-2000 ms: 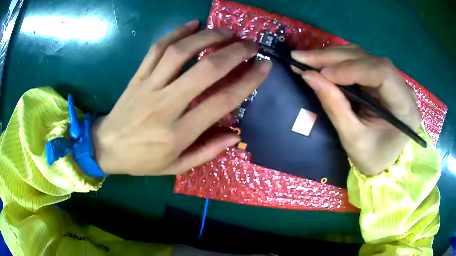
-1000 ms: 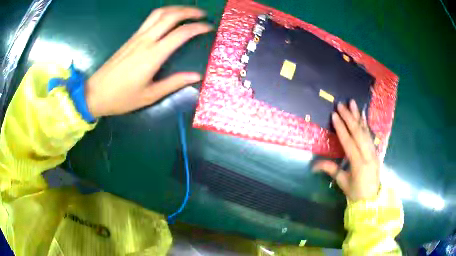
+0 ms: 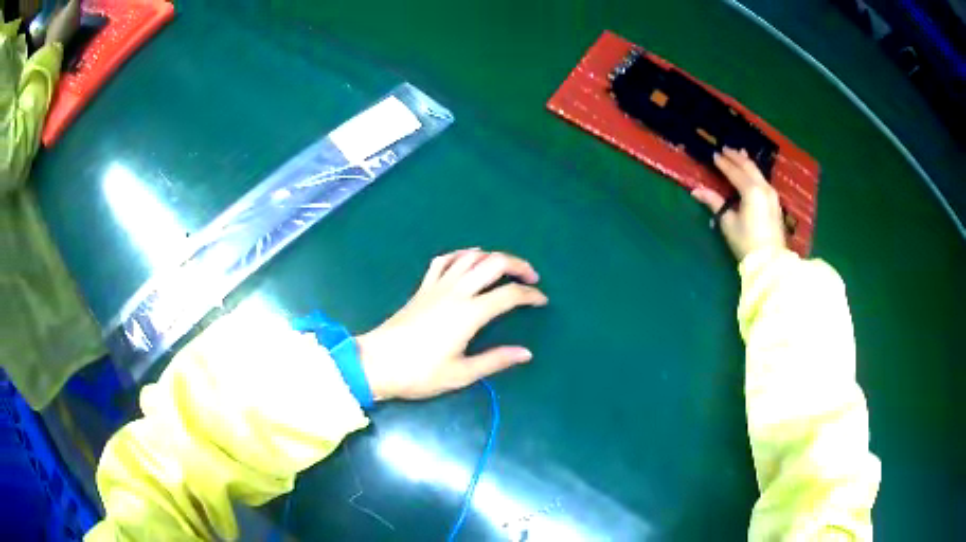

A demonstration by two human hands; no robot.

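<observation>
The black circuit board (image 3: 689, 111) lies on a red bubble sheet (image 3: 593, 90) at the far right. Silvery connectors line its far left end, and small orange patches show on its face. My right hand (image 3: 754, 206) has its fingertips on the board's near right part. A short dark piece of the tweezers (image 3: 725, 211) shows between thumb and fingers; the rest is hidden by the hand. My left hand (image 3: 450, 323) is over the green table, fingers spread and empty, well away from the board. Its wrist wears a blue strap with a thin cord.
A long clear plastic package (image 3: 265, 217) with a white label lies diagonally at the left. At the top left, another person's hand (image 3: 64, 21) and yellow sleeve are by a dark board on a red sheet. The table's edge curves along the right.
The board and bubble sheet are now farther off at the upper right, with my right hand still on them. My left hand has left the board. The view has widened to show the package.
</observation>
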